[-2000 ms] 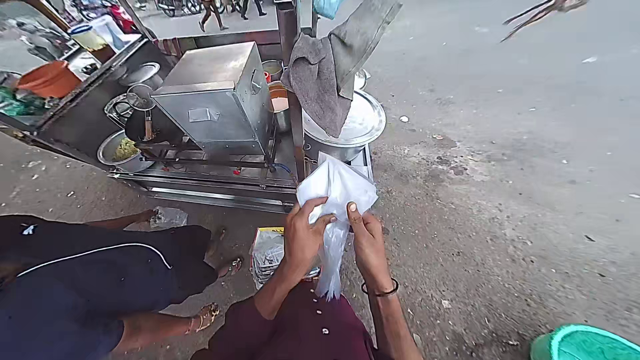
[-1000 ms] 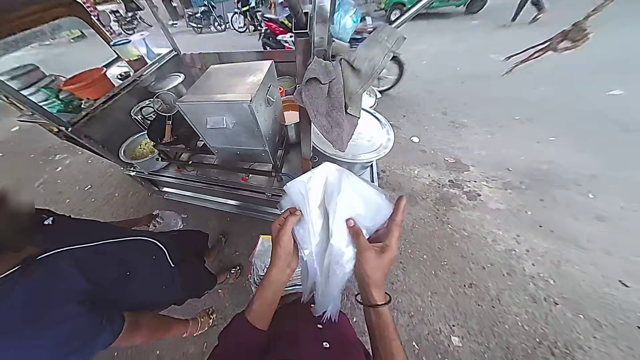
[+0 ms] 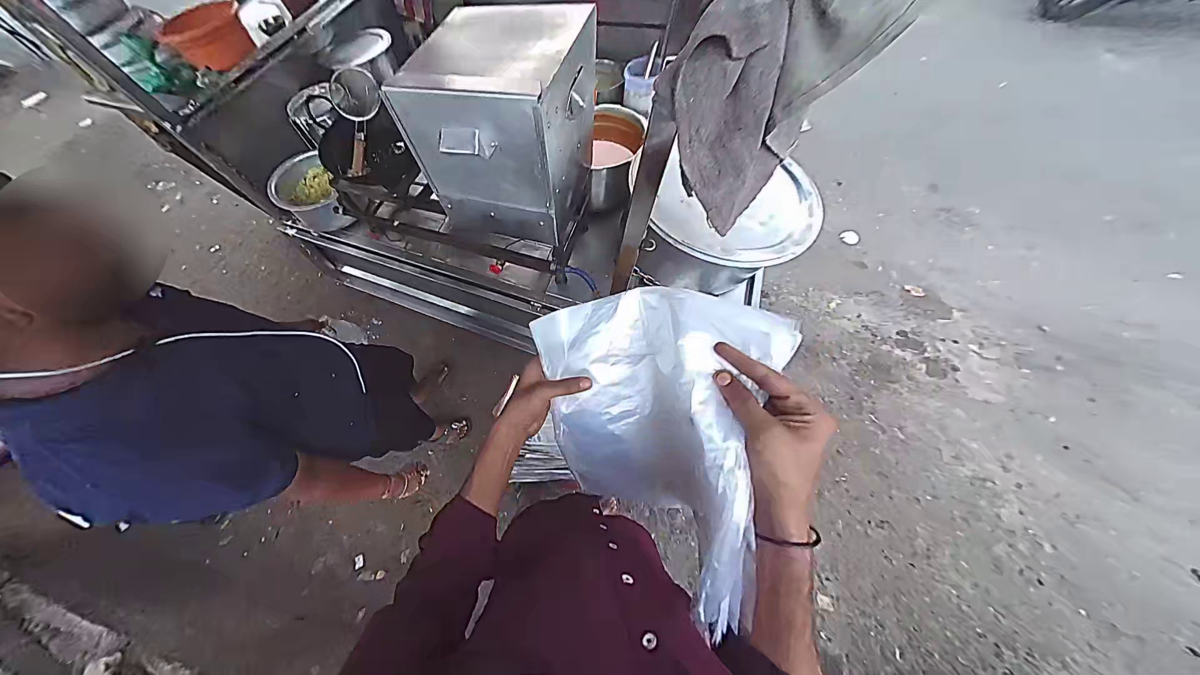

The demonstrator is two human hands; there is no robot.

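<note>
A wad of thin, whitish plastic bags (image 3: 623,403) spreads between my hands in front of my maroon shirt, its loose tail hanging down at the right. My left hand (image 3: 536,398) grips the left edge, thumb on top and the other fingers hidden behind. At the right edge my right hand (image 3: 783,422) pinches the plastic, with thumb and forefinger on its near face; a dark band circles that wrist. Just beyond the bags stands a large metal pot with a shiny lid (image 3: 787,220). Below and behind my left hand lies a stack of papers (image 3: 541,459), partly covered.
A metal food cart ahead carries a steel box (image 3: 487,122), a black pan (image 3: 375,159), a pot with yellow food (image 3: 314,187) and a pot of orange liquid (image 3: 614,150). Grey cloths (image 3: 731,103) hang over the lidded pot. A person in dark blue (image 3: 206,422) is close at left.
The plastic bags, bunched narrow two seconds ago, are now spread wide. My hands have moved farther apart. The person at left shows more of the head.
</note>
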